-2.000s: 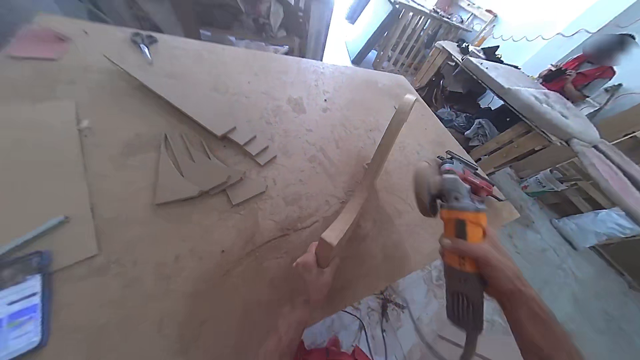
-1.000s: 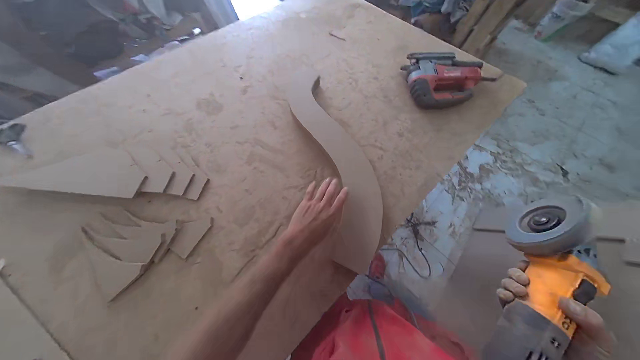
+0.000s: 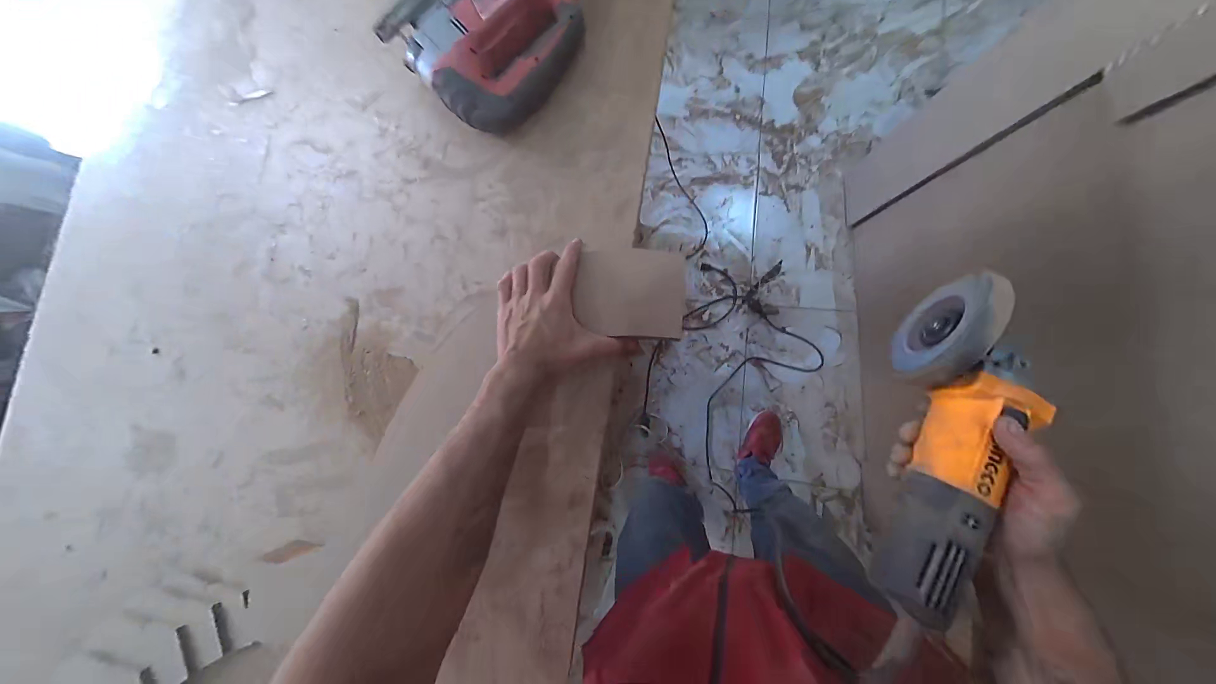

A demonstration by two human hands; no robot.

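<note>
My left hand (image 3: pixel 546 318) grips the end of a curved wooden board (image 3: pixel 632 290), its thumb at the near edge and its fingers spread over the top. That end juts past the edge of the worktable (image 3: pixel 237 313); my forearm covers part of the board. On the right, my right hand (image 3: pixel 1031 484) is closed around the body of an orange and grey angle grinder (image 3: pixel 964 437). The grinder's round disc (image 3: pixel 953 326) points up and away from me, apart from the board. Whether the disc spins cannot be told.
A red and black jigsaw (image 3: pixel 503 62) lies on the worktable at the top. Black cables (image 3: pixel 750 304) run over the dusty tiled floor (image 3: pixel 722 190) by my feet. Large brown panels (image 3: pixel 1064 218) are at the right. Cut pieces (image 3: pixel 223 660) show at the lower left.
The view has turned down toward the floor. My left hand, flat on top of the curved board a second ago, now holds its end. The grinder stays in my right hand.
</note>
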